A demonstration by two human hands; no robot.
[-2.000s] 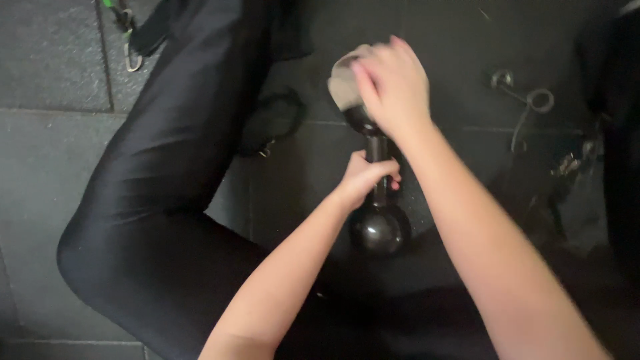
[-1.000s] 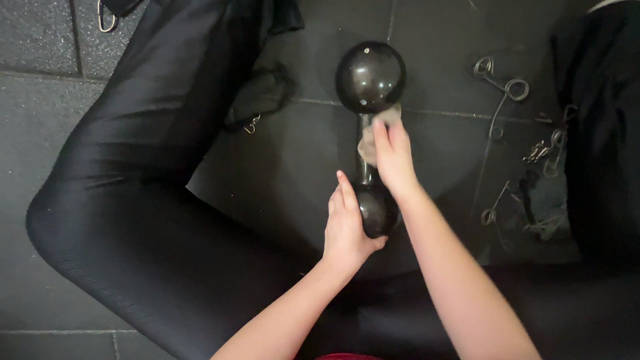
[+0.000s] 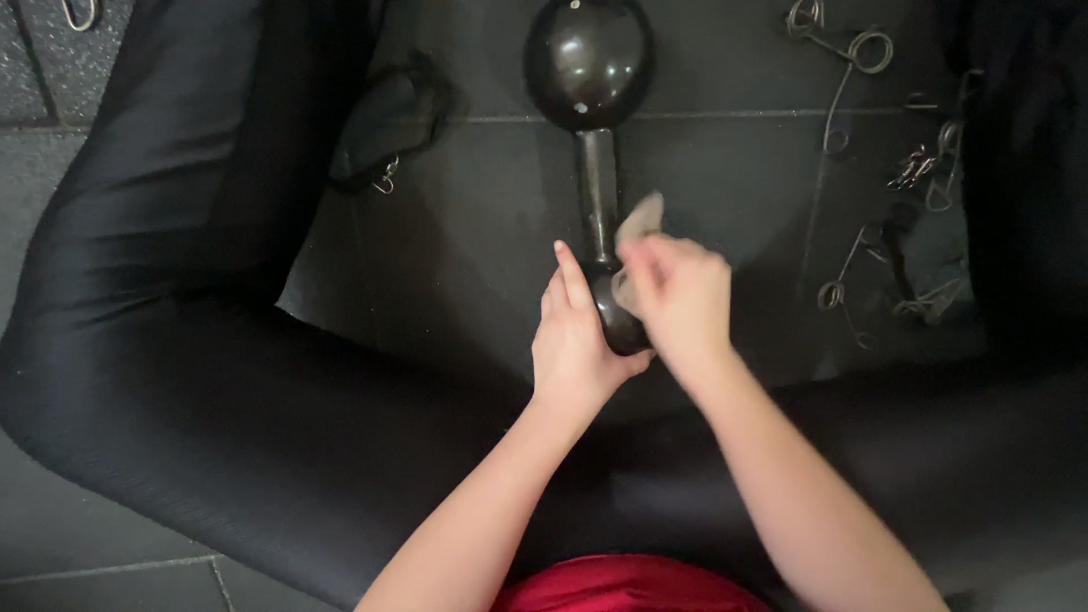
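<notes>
A glossy black object shaped like a dumbbell point(image 3: 600, 191), with a large ball at the far end, a narrow bar and a smaller ball at the near end, lies between the person's legs. My left hand point(image 3: 576, 340) is wrapped around the left and near side of the smaller ball, with the index finger pointing up. In my right hand point(image 3: 680, 289) is a pale cloth point(image 3: 642, 218), pressed at the right side of the smaller ball; the hand is slightly blurred. Part of the smaller ball is hidden by both hands.
Dark floor tiles point(image 3: 476, 195) lie beneath. Thin coiled wires point(image 3: 869, 53) and small metal pieces point(image 3: 911, 168) are scattered at the right. A black pouch-like item point(image 3: 382, 127) with a metal clip point(image 3: 387, 177) lies by the left leg. Another metal hook point(image 3: 81, 13) shows at the top left.
The cloth in my right hand has moved from the far ball, along the bar, to the smaller near ball. My left hand has gone from the bar to the smaller ball.
</notes>
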